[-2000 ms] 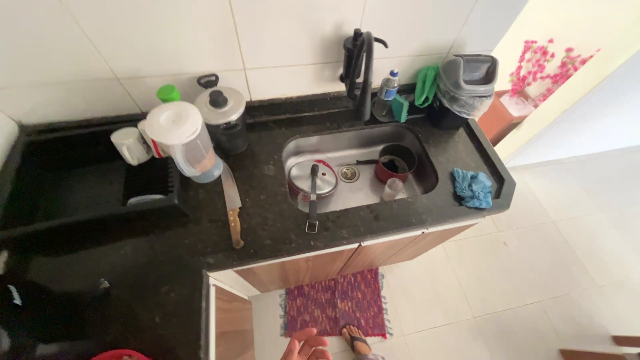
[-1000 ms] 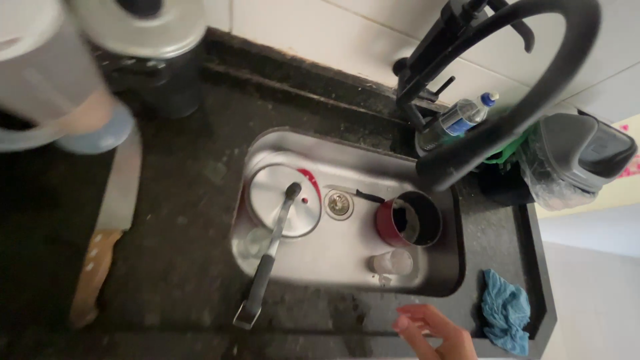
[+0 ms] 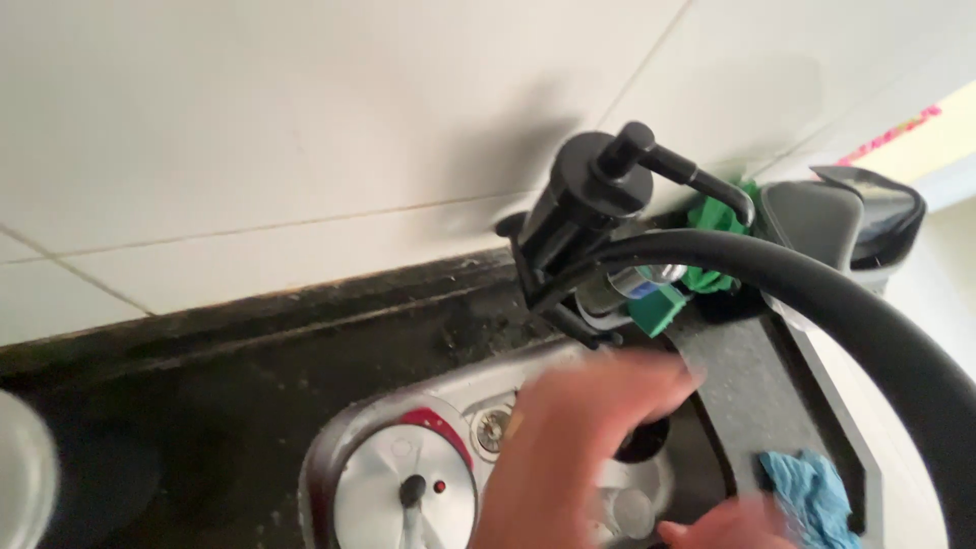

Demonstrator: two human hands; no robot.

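My left hand (image 3: pixel 576 438), blurred, reaches over the sink with its fingertips just below the lever of the black faucet (image 3: pixel 568 316); whether it touches the lever I cannot tell. Low on the right my right hand (image 3: pixel 732 526) shows in part, near the blue cloth (image 3: pixel 812 496), and seems to hold nothing. A pressure cooker with a metal lid (image 3: pixel 404 488) stands in the sink's left part, beside the drain (image 3: pixel 492 431). Partly hidden by my left hand are a dark pot (image 3: pixel 644 441) and a clear cup (image 3: pixel 631 512).
The faucet's black curved spout (image 3: pixel 808 282) arches across the right side. Behind it stand a black soap dispenser (image 3: pixel 587 183), a bottle, a green sponge (image 3: pixel 656 309), a green plastic bag (image 3: pixel 713 217) and a grey bin (image 3: pixel 816 217). A pale round object (image 3: pixel 23 473) is at the left edge.
The view has moved closer to the faucet and wall. My left hand has come into view over the sink; a second earlier only one hand showed, at the sink's front edge.
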